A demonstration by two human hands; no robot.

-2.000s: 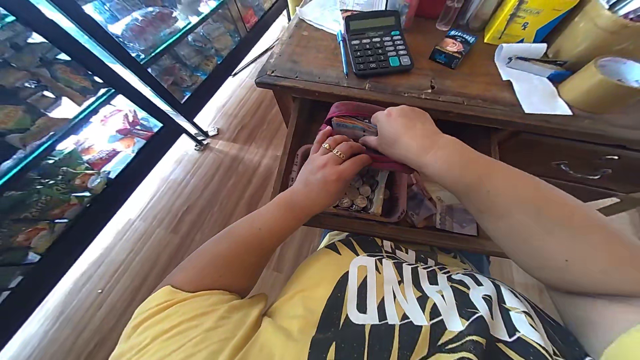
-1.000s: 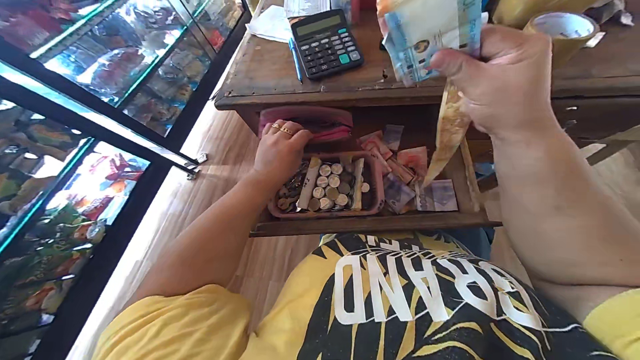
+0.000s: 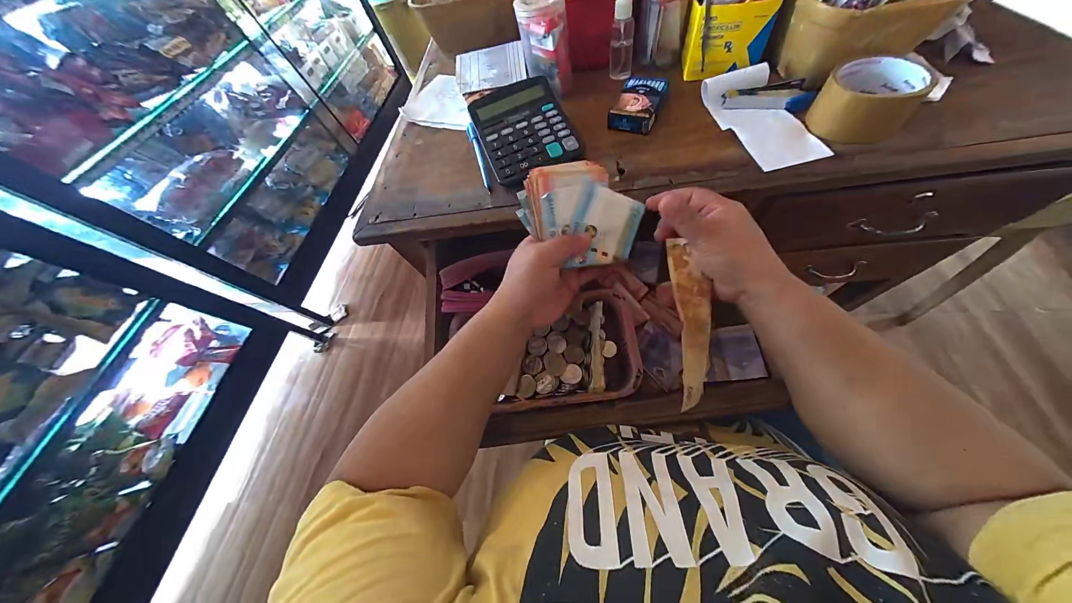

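Observation:
My left hand (image 3: pixel 544 276) grips a fanned stack of banknotes (image 3: pixel 586 209), blue and orange, above the open wooden drawer (image 3: pixel 603 414). My right hand (image 3: pixel 716 239) is just right of the stack, holding a yellow-brown banknote (image 3: pixel 693 327) that hangs down over the drawer; its fingertips are at the stack's right edge. Below my left hand, a pink plastic container (image 3: pixel 630 360) holds many coins (image 3: pixel 554 363). A pink zippered pouch (image 3: pixel 469 280) lies at the drawer's left, partly hidden by my left arm. More banknotes (image 3: pixel 737 353) lie loose in the drawer's right part.
On the wooden desk (image 3: pixel 670 155) are a calculator (image 3: pixel 523 130), a blue pen (image 3: pixel 479 157), a small dark box (image 3: pixel 638 105), white paper (image 3: pixel 775 138), a roll of brown packing tape (image 3: pixel 871 96) and several containers behind. A glass display case (image 3: pixel 193 151) stands at the left.
My left hand has left the pouch and now holds the banknote stack, which was in my right hand one second ago. My right hand has come down and keeps the yellow-brown note.

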